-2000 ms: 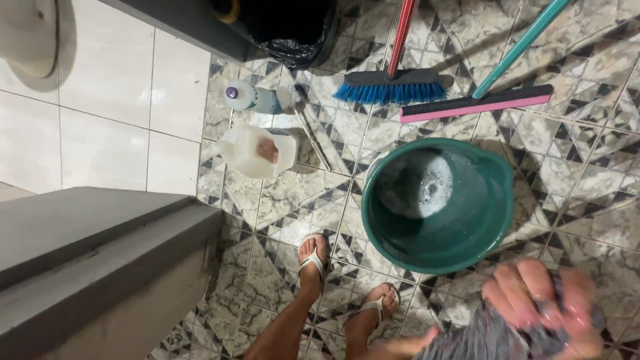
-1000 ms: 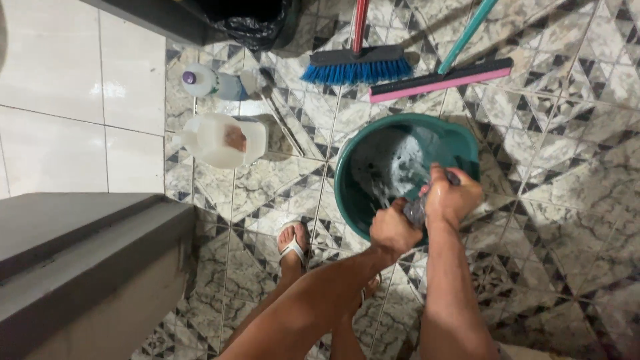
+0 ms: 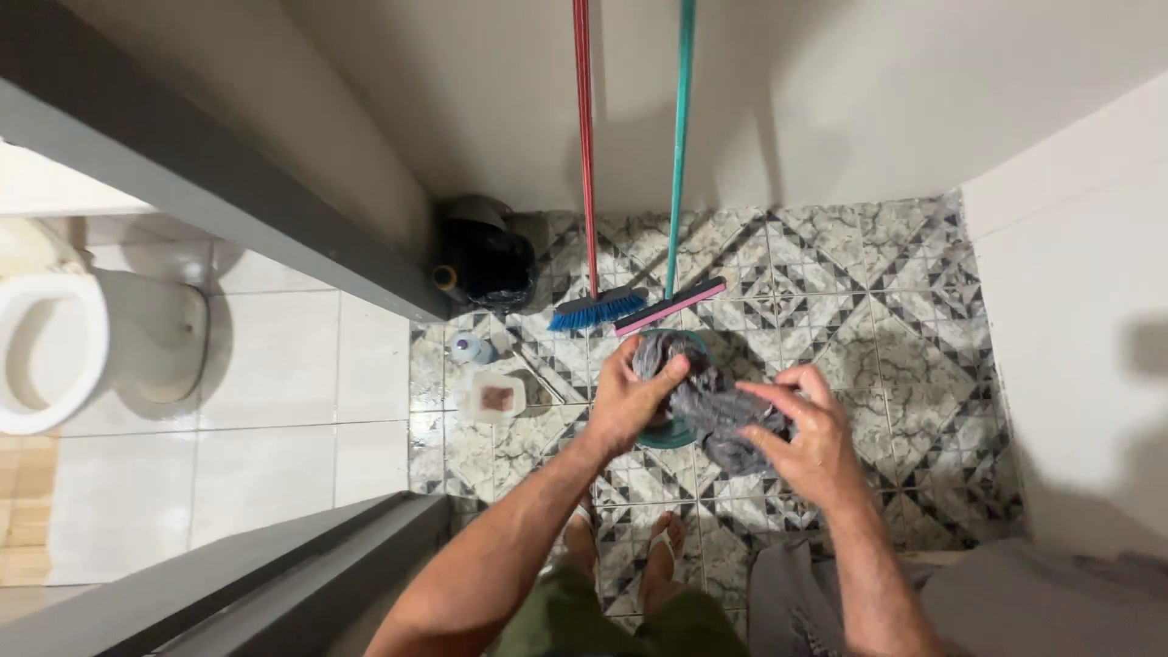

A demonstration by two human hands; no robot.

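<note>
A crumpled grey wet-looking cloth (image 3: 721, 411) is held up between both hands, above a green plastic basin (image 3: 671, 432) that it mostly hides. My left hand (image 3: 630, 388) grips the cloth's upper left part, thumb across the front. At the cloth's right side, my right hand (image 3: 808, 433) has its fingers spread and curved; whether its fingertips touch the fabric is hard to tell. Beyond the basin, a broom head with blue bristles (image 3: 598, 310) and a squeegee with a pink edge (image 3: 671, 306) rest on the patterned tile floor.
A bottle (image 3: 472, 347) and a translucent plastic jug (image 3: 493, 398) stand left of the basin. Behind them is a bin with a black bag (image 3: 488, 265). A grey door frame (image 3: 228, 201) separates this floor from a toilet (image 3: 55, 351). Grey fabric (image 3: 1004, 598) lies at the lower right.
Both hands have come up from the basin, where they were one second ago, with the cloth now loosely bunched. My right hand's fingers have spread. The view has tilted up and widened.
</note>
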